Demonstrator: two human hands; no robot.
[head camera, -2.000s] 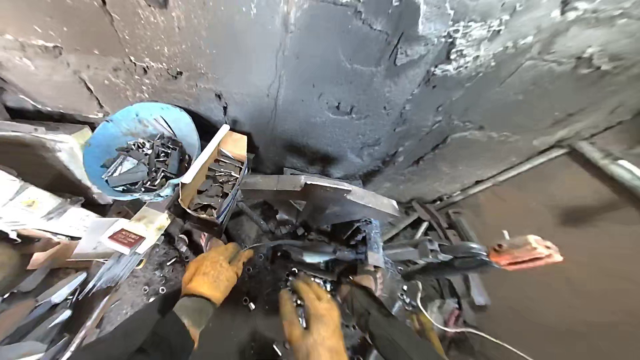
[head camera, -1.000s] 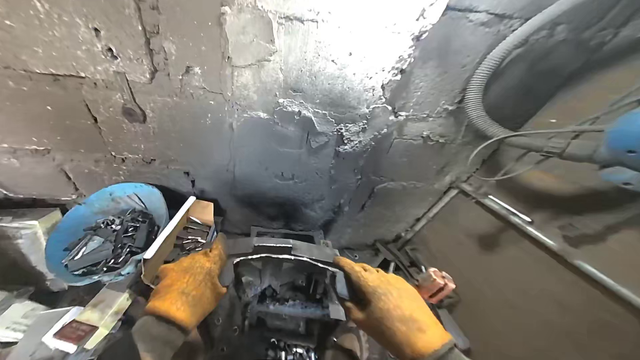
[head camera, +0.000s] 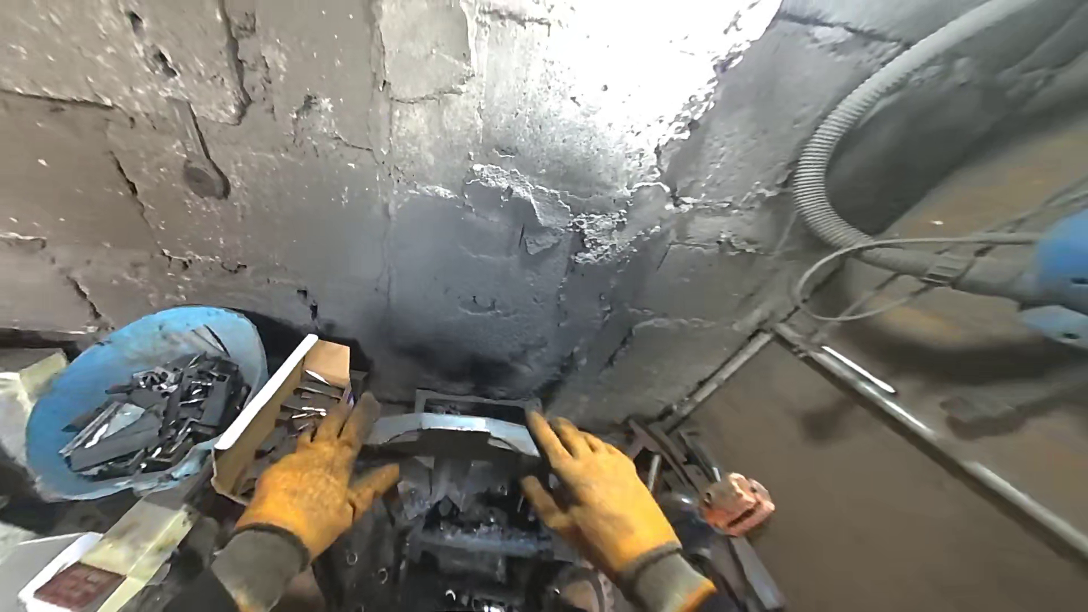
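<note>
A curved metal plate (head camera: 455, 424) spans the top of a dark, greasy metal fixture (head camera: 484, 541) at lower centre. My left hand (head camera: 321, 486), in an orange work glove, is at the plate's left end, fingers spread. At the right end is my right hand (head camera: 595, 489), also gloved, with fingers apart and fingertips by the plate's edge. Neither hand is closed around the plate; whether the fingertips press on it I cannot tell. Behind the plate is a rectangular metal frame (head camera: 476, 404). Small metal bits lie within the fixture.
On the left stand a blue tub (head camera: 51, 425) of metal pieces and an open cardboard box (head camera: 263, 408) of metal parts. An orange-red handle-like object (head camera: 736, 505) juts out at right. A corrugated hose (head camera: 820, 170) hangs before the soot-stained wall (head camera: 476, 255).
Two seconds ago my hands were low over the work area. They have since come to the curved plate's two ends, and their fingers look more spread now than one second ago. The view has shifted.
</note>
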